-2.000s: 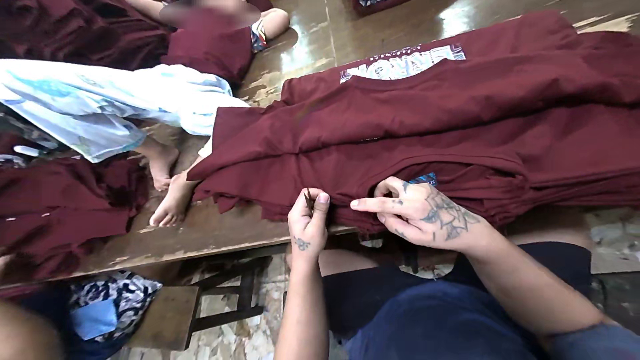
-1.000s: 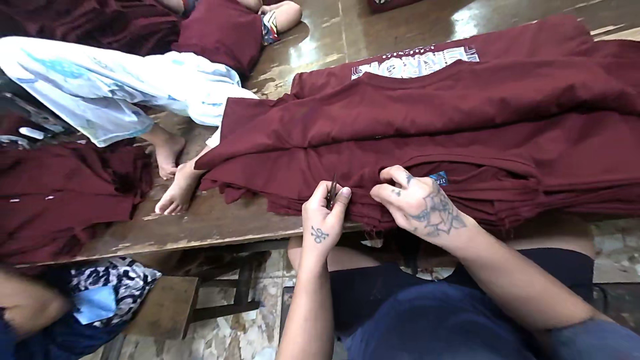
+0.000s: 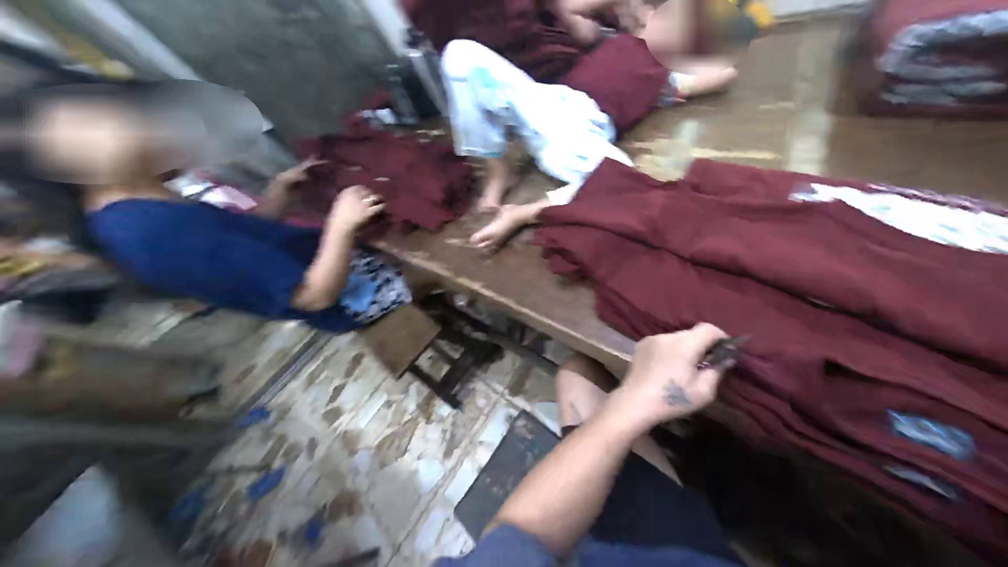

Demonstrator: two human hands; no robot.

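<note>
My left hand [image 3: 669, 374] is closed around a small dark metal tool [image 3: 724, 352], perhaps thread snips; blur hides its exact shape. It is at the near edge of a stack of maroon shirts [image 3: 787, 276] lying on a wooden table. White print shows on the upper shirt, and a blue label [image 3: 931, 433] is visible by a neck opening at the right. My right hand is outside the view.
A person in a blue top [image 3: 205, 252] sits at left, hands by another maroon heap [image 3: 409, 177]. Someone in white patterned trousers [image 3: 528, 110] sits on the wooden table [image 3: 504, 295], feet beside the shirts. A wooden stool [image 3: 402, 339] stands below; folded garments [image 3: 945, 71] lie upper right.
The view has swung far to the left, bringing the person in blue into sight. My right hand, earlier on the shirts beside the left, has dropped out of view.
</note>
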